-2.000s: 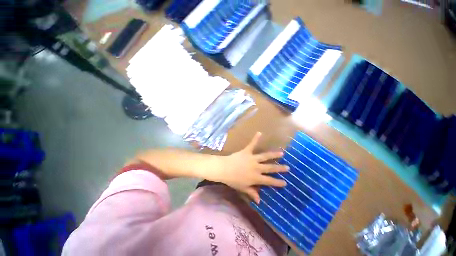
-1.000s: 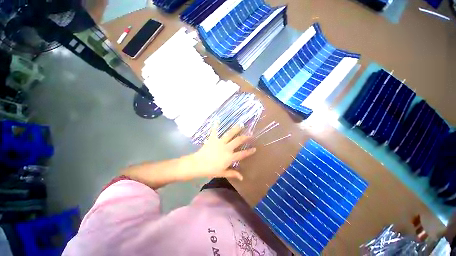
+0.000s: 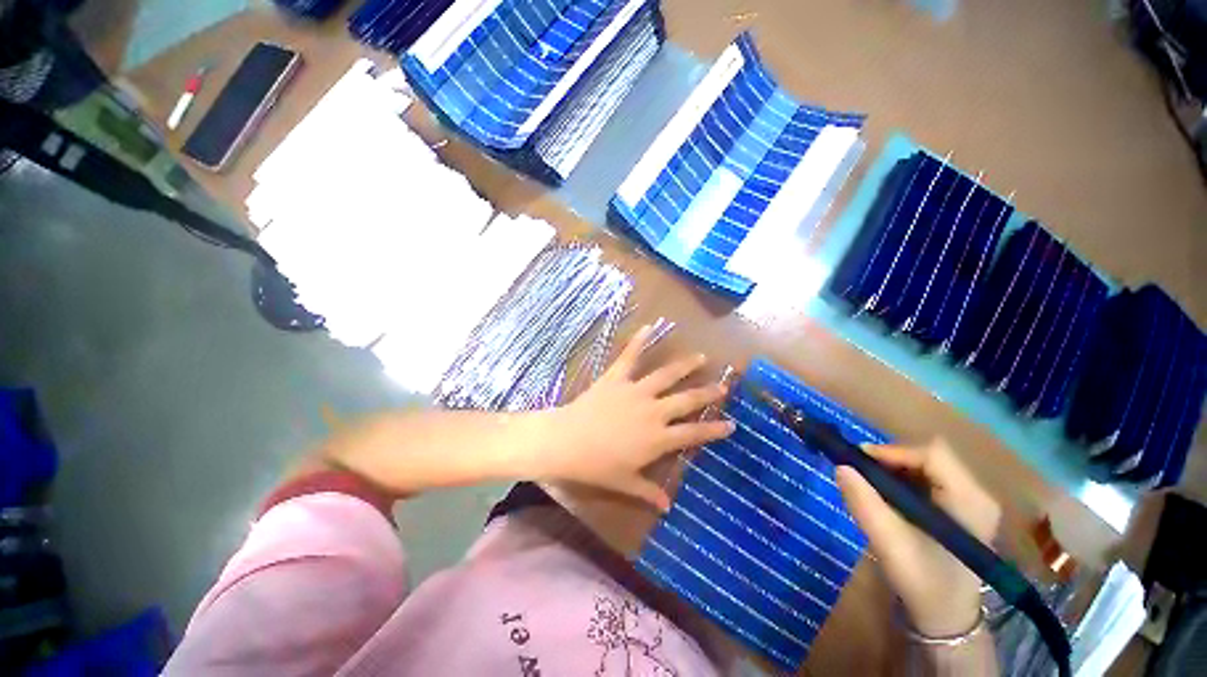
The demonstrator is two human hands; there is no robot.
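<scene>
A blue solar cell (image 3: 761, 529) with pale parallel lines lies flat in front of me. My left hand (image 3: 642, 430) is spread palm down at the cell's left edge, its fingertips near the upper left corner beside a thin wire end; whether it presses a ribbon I cannot tell. My right hand (image 3: 927, 529) grips a black soldering iron (image 3: 880, 479) from the right, its tip over the upper part of the cell. A bundle of silvery ribbons (image 3: 536, 331) lies above my left hand, beside a white strip pile (image 3: 391, 232).
Two curved blue assemblies (image 3: 530, 66) with white strips stand at the top. Dark cell stacks (image 3: 1032, 311) lie on a green-blue mat (image 3: 867, 337) at right. Silvery ribbons, white strips (image 3: 1109, 619) and an amber curl (image 3: 1052, 545) lie lower right. A phone (image 3: 242, 106) lies upper left.
My left hand has moved from the ribbon bundle to the cell's left edge. My right hand has come into view with the soldering iron over the cell. The view has shifted a little.
</scene>
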